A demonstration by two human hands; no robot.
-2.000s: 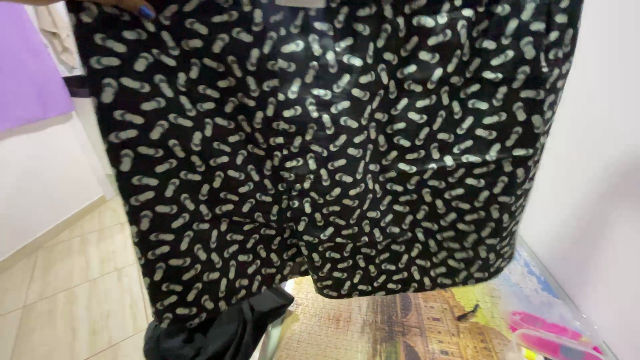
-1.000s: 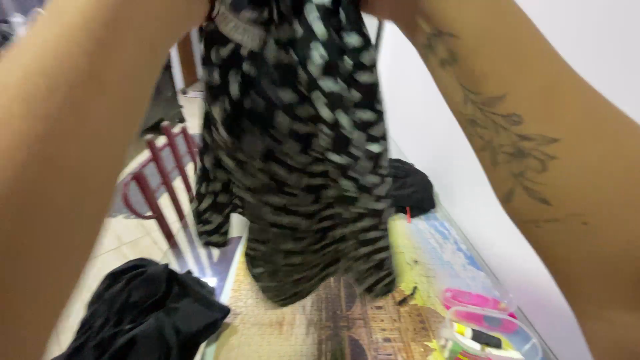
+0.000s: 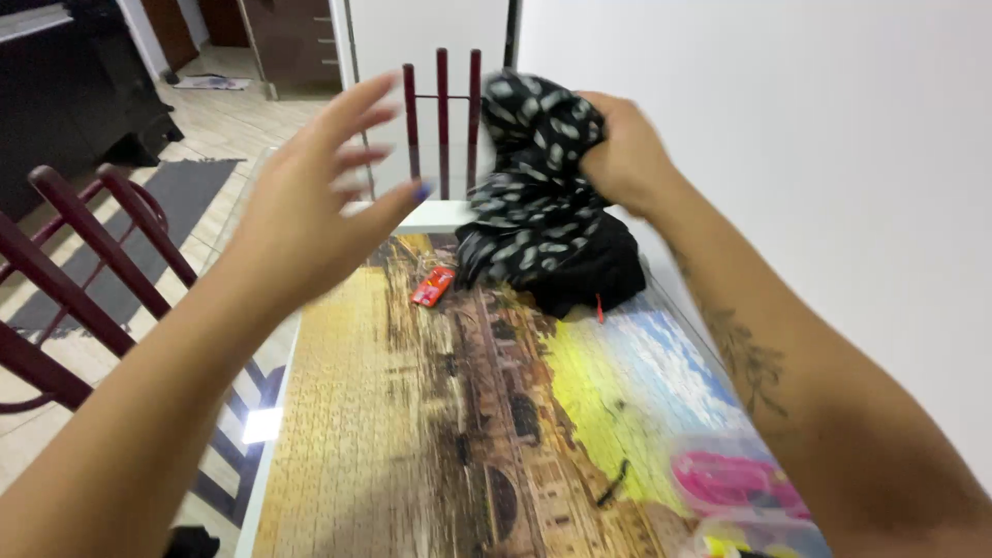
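My right hand grips a bunched black garment with a pale flip-flop print above the far right end of the table. The print cloth hangs over and touches a plain black cloth lying there; a small red strip sticks out at that cloth's lower edge. My left hand is raised to the left of the garment, fingers apart and blurred, with nothing in it. A small red packet lies on the table, left of the cloths.
A jigsaw puzzle picture covers the glass-topped table. Clear plastic boxes with pink and yellow contents are at the lower right. Dark red metal chairs stand left and beyond. A white wall runs along the right.
The printed garment, earlier held up spread and then hanging from both hands, is now bunched in my right hand at the table's far end. My left hand has let go. The view has shifted.
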